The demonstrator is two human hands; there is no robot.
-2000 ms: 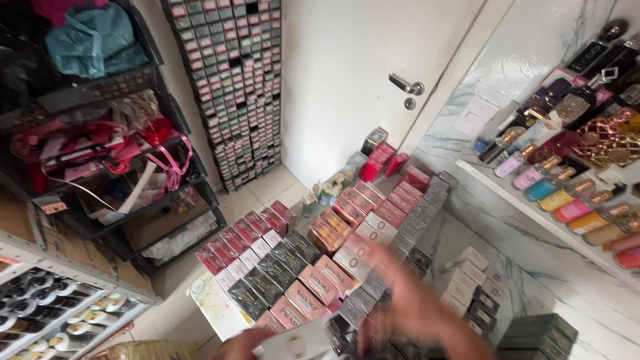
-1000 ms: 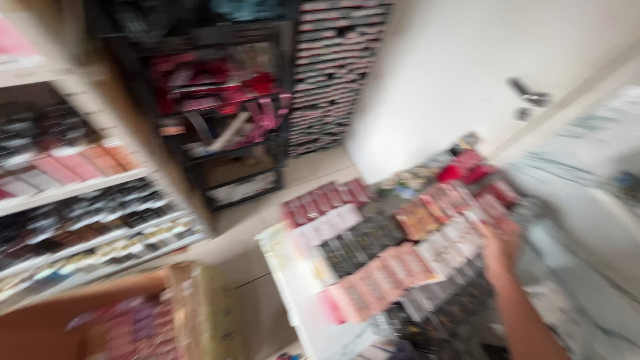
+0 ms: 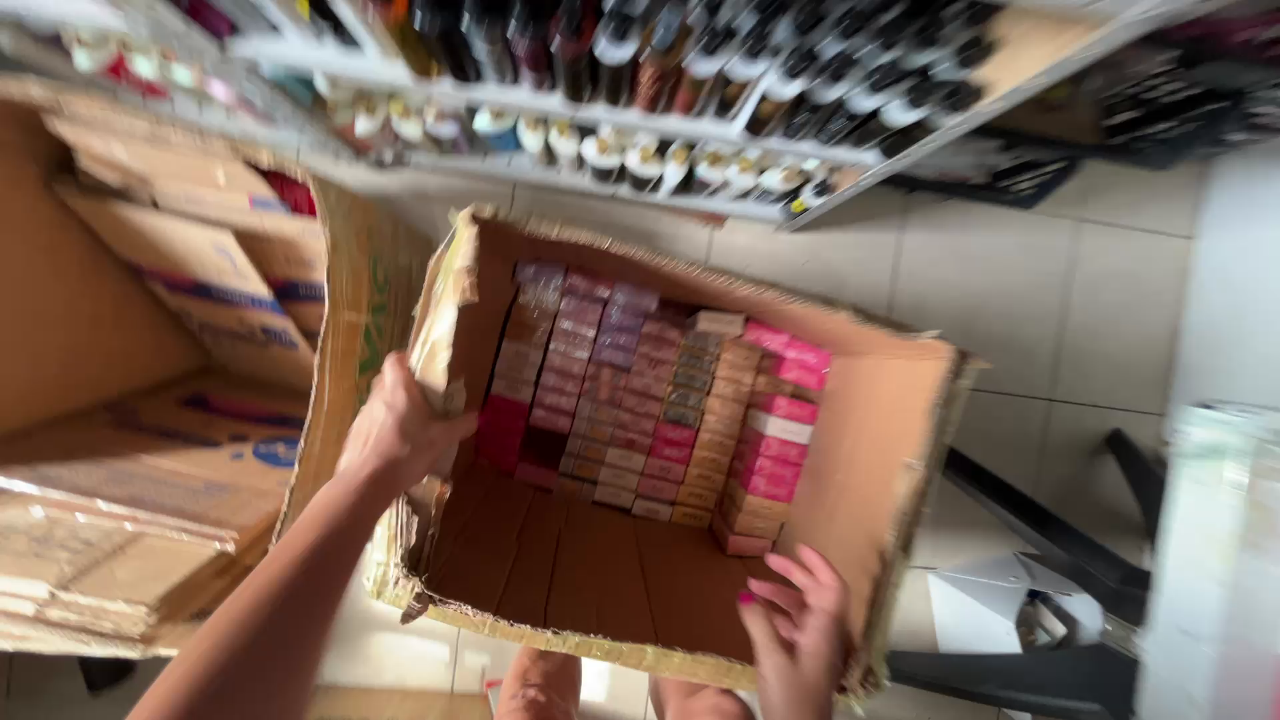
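Note:
A large open cardboard box [image 3: 880,450] stands tilted in front of me, its torn rim edged with yellowish tape. Rows of small boxes [image 3: 650,400] in pink, lilac, tan and black are stacked inside against its far side. My left hand [image 3: 405,425] grips the box's left wall at the rim, thumb inside. My right hand [image 3: 800,620] is over the near right corner, below the pink stack, fingers apart and slightly curled, holding nothing visible. Its lower part leaves the frame.
Another cardboard box [image 3: 350,330] at the left holds flattened cartons [image 3: 230,290]. Beyond is a white shelf unit [image 3: 740,135] with rows of bottles [image 3: 640,160]. A black chair base [image 3: 1040,530] stands on the tiled floor [image 3: 990,270] at the right. My knees show below the box.
The view has swung down from the table of boxes to the cardboard box. My right hand, over the table a second ago, is now at this box; my left hand has come into view on its rim.

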